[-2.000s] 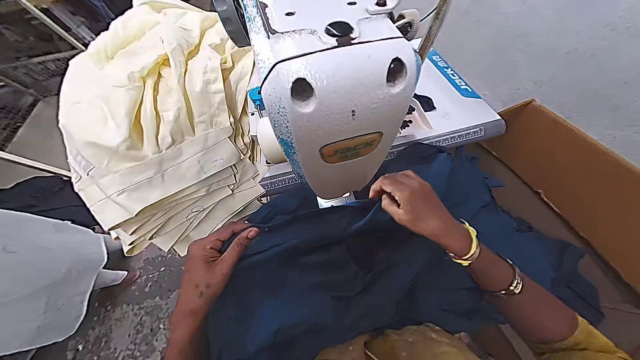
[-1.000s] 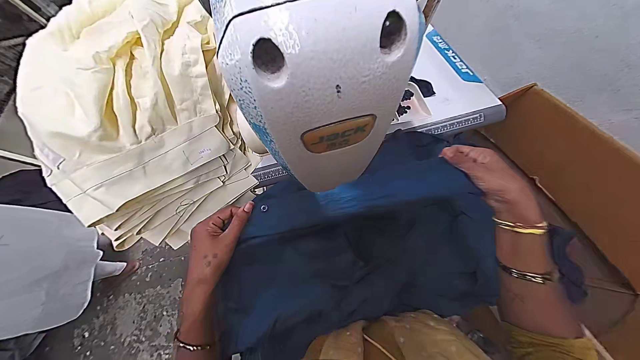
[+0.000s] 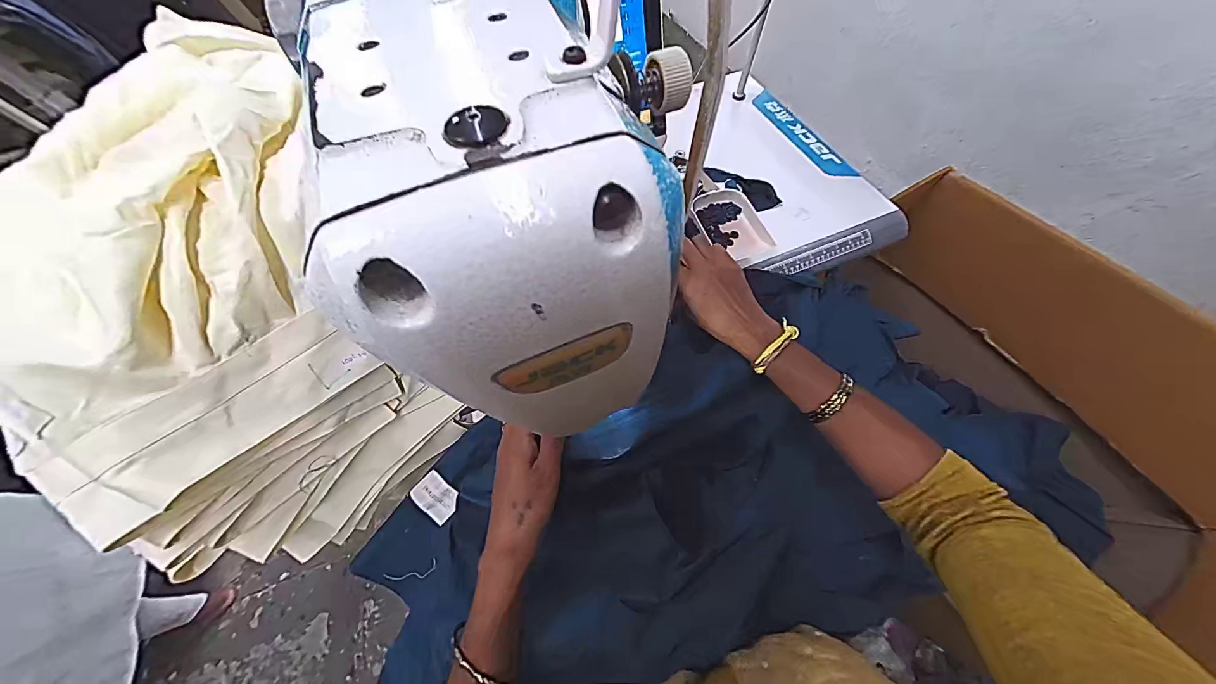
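A white Jack sewing machine head (image 3: 494, 256) fills the upper middle of the head view and hides its needle area. Dark navy fabric (image 3: 703, 503) lies below it and spreads over the lap. My left hand (image 3: 524, 475) is on this cloth under the machine's lower edge; its fingertips are hidden. To the right of the head, my right hand (image 3: 717, 290) reaches up to a small white tray (image 3: 755, 237) of dark buttons, its fingers partly behind the machine. Whether either hand grips anything cannot be seen. A small white label (image 3: 435, 497) lies on the fabric near my left wrist.
A thick stack of cream garment pieces (image 3: 228, 418) stands left of the machine. The white machine table (image 3: 845, 214) bears a printed ruler along its edge. A cardboard box (image 3: 1064, 313) is at the right. White cloth (image 3: 66, 589) and part of a person's foot (image 3: 217, 604) show lower left.
My right hand has left the fabric edge and moved up beside the machine head, near the tray. My left hand has moved right, under the head. The cloth no longer stretches between both hands.
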